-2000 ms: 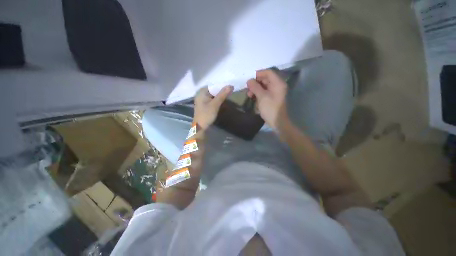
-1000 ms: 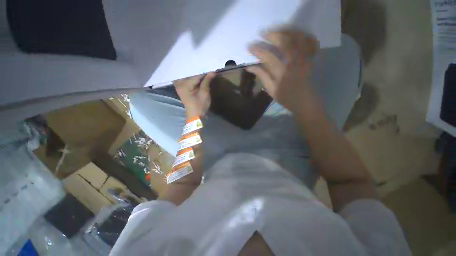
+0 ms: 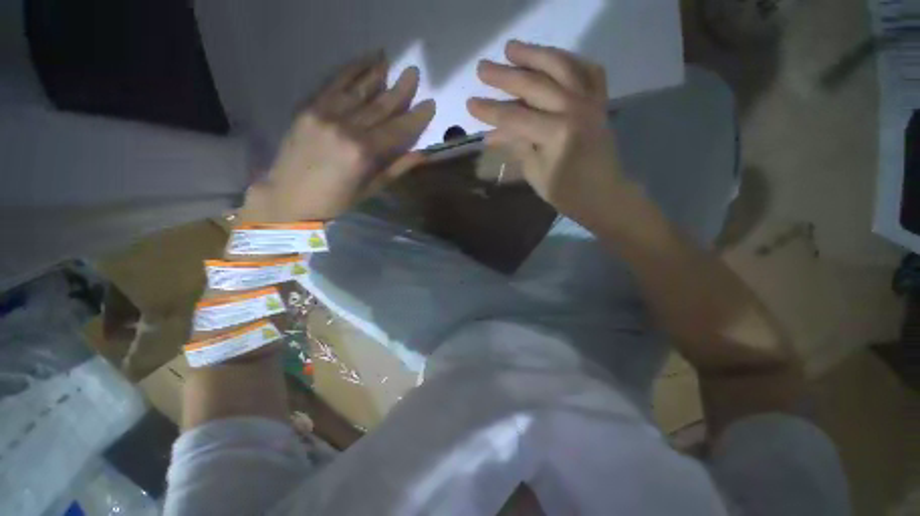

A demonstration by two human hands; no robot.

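A large white retail carton (image 3: 303, 40) lies across the top, with a black printed picture at its left. A dark round cut-out (image 3: 455, 133) shows at its near edge. My left hand (image 3: 348, 131) is over the carton's near edge, fingers apart, holding nothing visible. My right hand (image 3: 550, 121) is raised over the same edge to the right of the cut-out, fingers bent and apart, holding nothing visible. Several white seal stickers (image 3: 242, 272) with orange edges are stuck in a row on my left forearm.
Another white printed carton (image 3: 898, 111) stands at the far right. Brown cardboard (image 3: 797, 292) covers the floor at right. Clear plastic-wrapped goods (image 3: 71, 423) lie at lower left beside brown cardboard and white scraps. A dark brown panel (image 3: 474, 217) is between my legs, below the carton edge.
My left hand has let go of the carton edge and risen to the left, above the carton. My right hand has shifted slightly left and down. The cut-out now shows between my hands.
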